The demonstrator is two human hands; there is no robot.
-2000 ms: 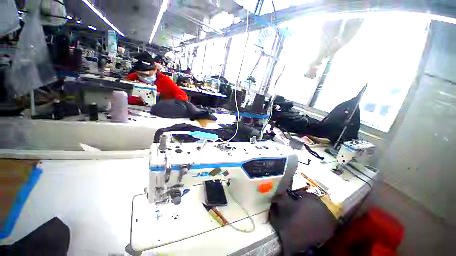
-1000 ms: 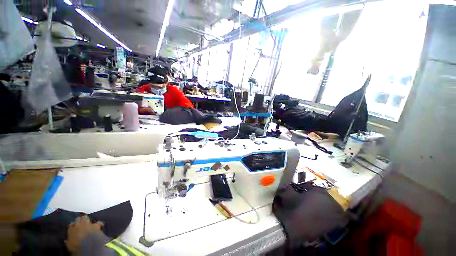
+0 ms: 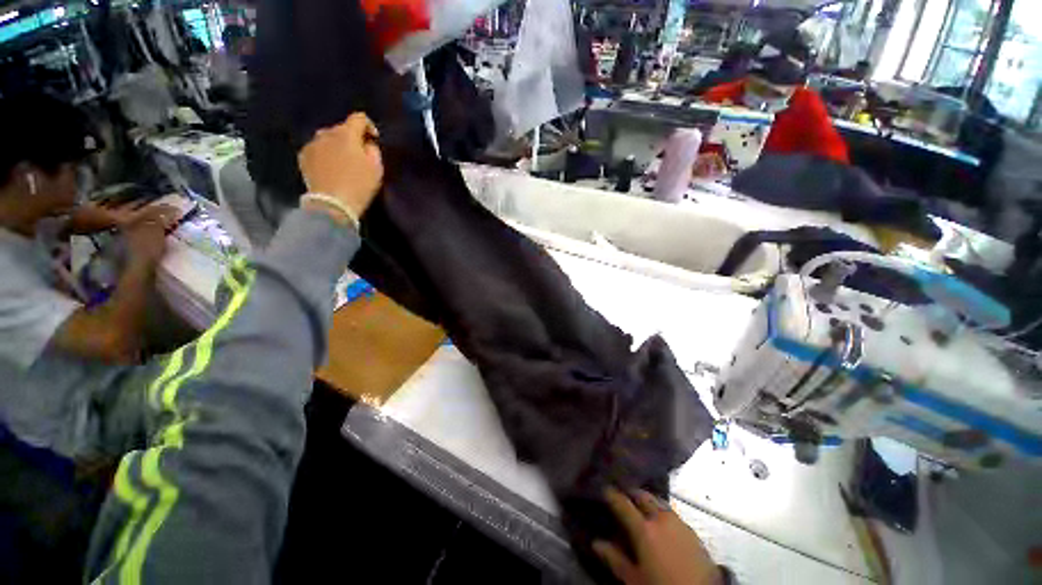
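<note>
A long dark garment piece (image 3: 503, 286) hangs from my raised left hand and runs down across the white table to the machine bed. My left hand (image 3: 343, 163) is closed on its upper part at the upper left. My right hand (image 3: 657, 537) lies at its lower end near the front edge, fingers spread on the cloth; whether it grips is unclear. The white sewing machine head (image 3: 903, 366) with a blue stripe stands to the right. The cloth's lower end lies just left of the needle area.
A brown board (image 3: 377, 349) edged with blue lies under the left arm. A dark phone (image 3: 889, 486) and slim snips (image 3: 871, 535) lie on the machine bed. Another person (image 3: 46, 274) works at the left. A pale thread cone (image 3: 678, 163) stands behind the table.
The view has turned left. My left hand has lifted the dark cloth high, and the cloth now stretches towards the machine. My right hand has come into view at its lower end.
</note>
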